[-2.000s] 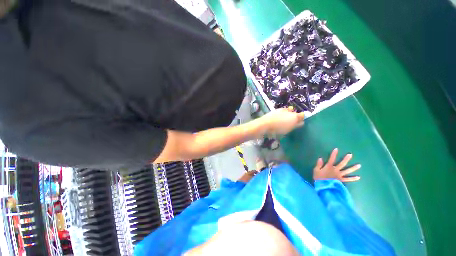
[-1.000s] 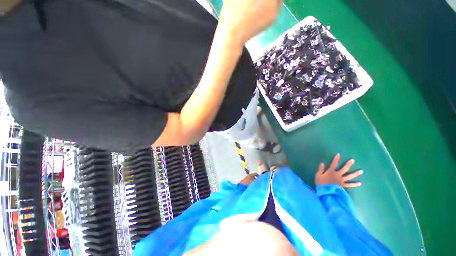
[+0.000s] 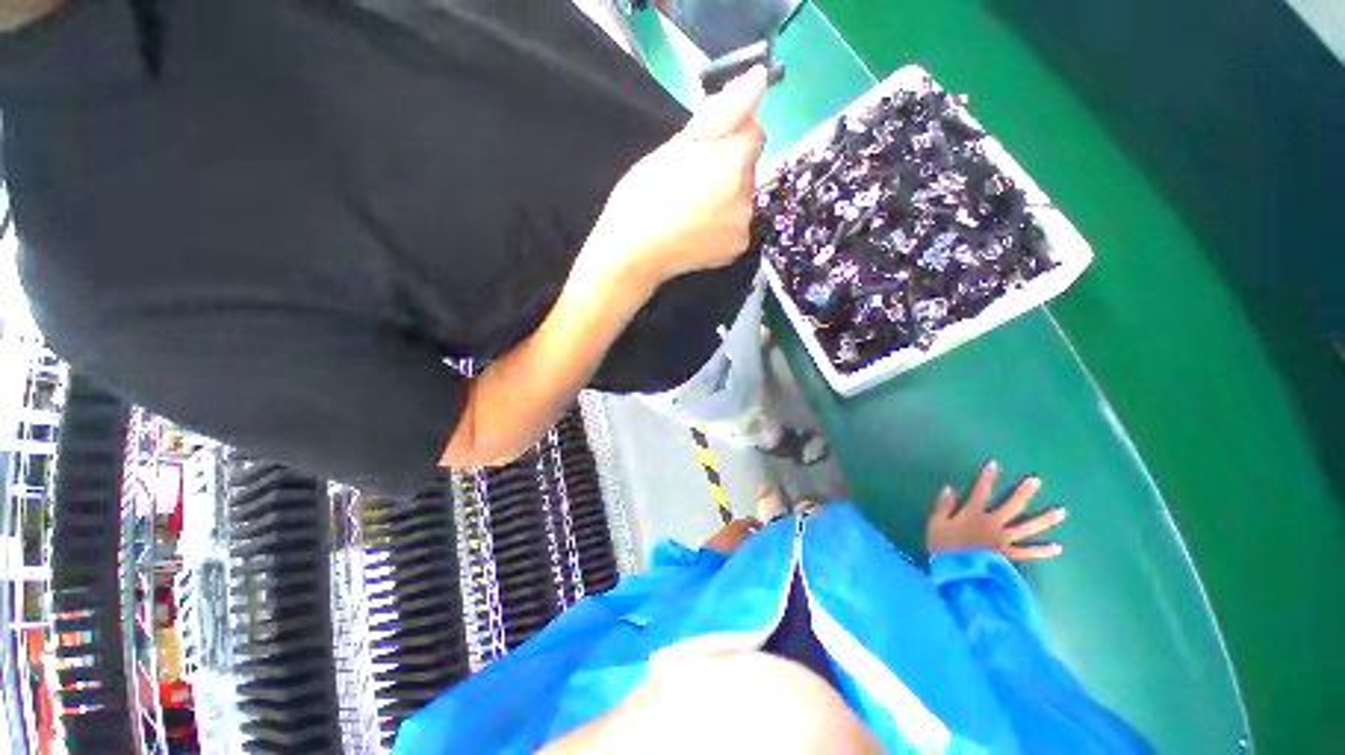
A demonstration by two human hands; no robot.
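A white bin [image 3: 959, 336] lies on the green bench, heaped with small black-and-silver components [image 3: 907, 221]. My right hand [image 3: 996, 516] rests palm down on the bench, fingers spread and empty, below the bin and apart from it. My left hand [image 3: 733, 534] shows only as a small piece at the edge of my blue smock; its fingers are hidden. Another person's hand [image 3: 686, 199] is raised left of the bin, fingers at a small dark piece [image 3: 738, 67]; its exact grip is unclear.
The person in a black shirt [image 3: 325, 207] stands close at the left. Wire racks with rows of dark plates [image 3: 413, 575] stand at lower left. The green bench [image 3: 1092, 546] curves along the right. Yellow-black tape [image 3: 711, 472] marks the grey floor.
The other person's hand has left the bin's near edge, gone up, and now is lower with a dark piece at its fingers. My right hand has stayed in place.
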